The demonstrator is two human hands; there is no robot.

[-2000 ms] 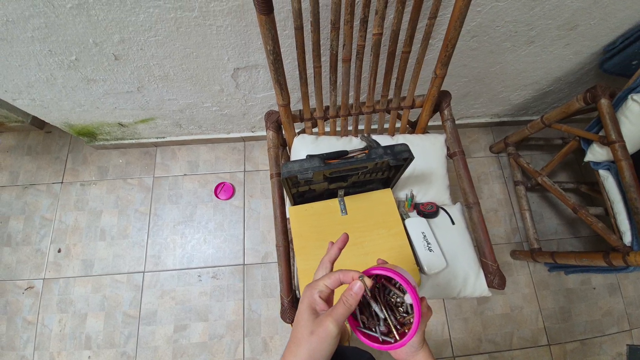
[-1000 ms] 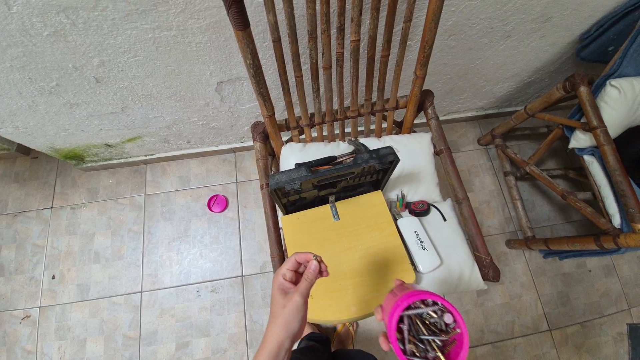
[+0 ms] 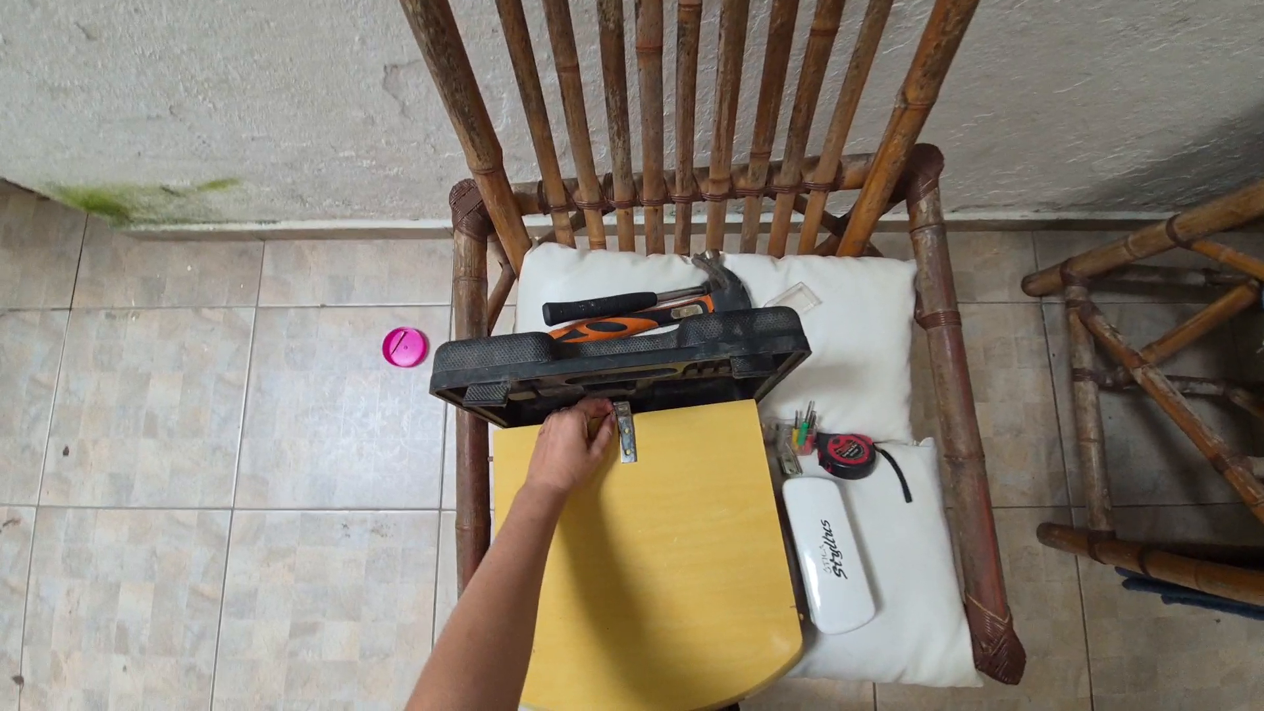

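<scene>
My left hand reaches to the back edge of a yellow wooden board, its fingertips beside a small metal hinge or bracket on that edge. Whether something small is between the fingers cannot be told. My right hand is out of view, and so is the pink container of screws. Behind the board stands the raised lid of a black plastic tool case. A hammer with a black handle and an orange-and-black handled tool lie behind the case on a white cushion.
To the board's right are a white glasses case, a red-and-black tape measure and small screwdriver bits. All rest on a bamboo chair. A pink lid lies on the floor tiles; another bamboo chair stands right.
My left hand has moved forward to the board's back edge. My right hand and the pink container of screws have left the view. The view has come closer to the chair.
</scene>
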